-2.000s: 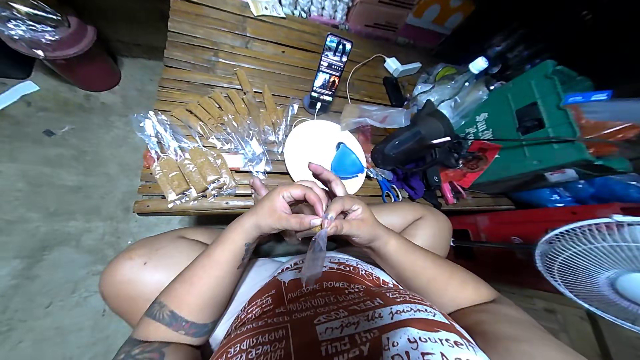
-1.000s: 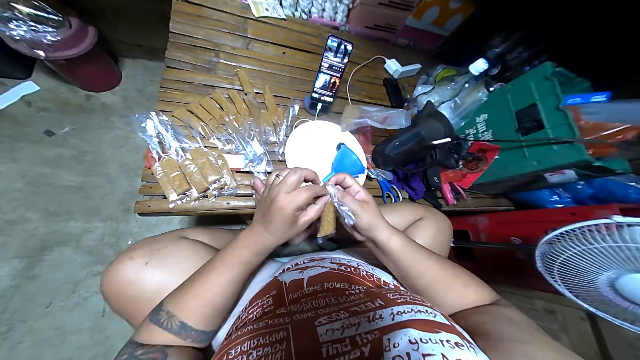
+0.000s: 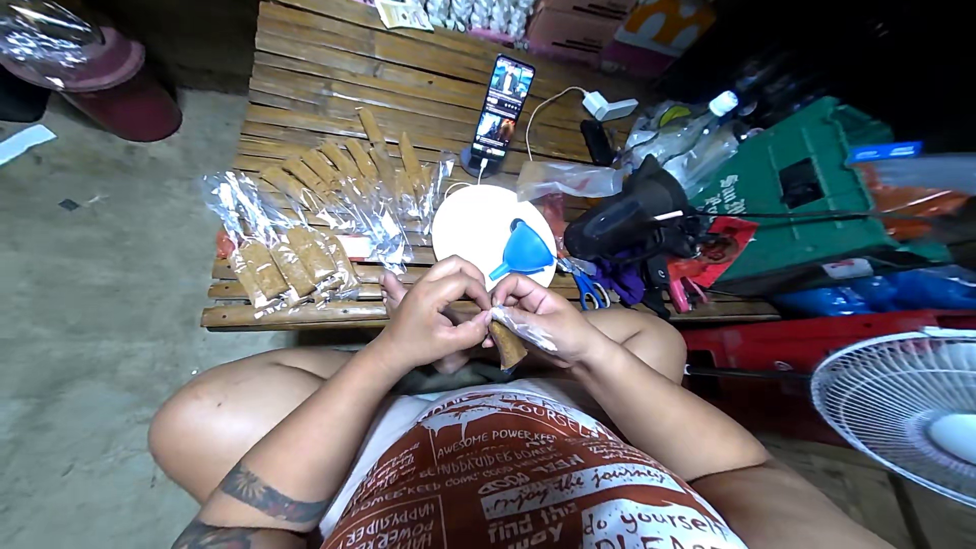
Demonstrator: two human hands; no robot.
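My left hand (image 3: 446,313) and my right hand (image 3: 545,316) meet over my lap, their fingertips pinching the top of a small clear plastic bag (image 3: 526,329). Brown powdery filling (image 3: 507,347) sits in the bag's lower part, which hangs below the fingers; its twisted or gathered neck is partly hidden by them. Just beyond my hands, a blue plastic funnel (image 3: 526,250) lies on a round white lid or plate (image 3: 465,221). To the left on the bamboo-slat table, several filled bags (image 3: 293,267) lie side by side, and more narrow filled bags (image 3: 351,168) are fanned out behind them.
A phone (image 3: 503,107) stands upright on the bamboo table (image 3: 305,69), wired to a white charger (image 3: 610,107). Right of the plate lie blue-handled scissors (image 3: 589,290), a black device (image 3: 629,210) and a green crate (image 3: 793,183). A white fan (image 3: 907,412) stands at the right.
Two seconds ago an empty-looking clear bag end hung below my hands; now a brown-filled part hangs there. My fingers have shifted about the bag's top since one second ago.
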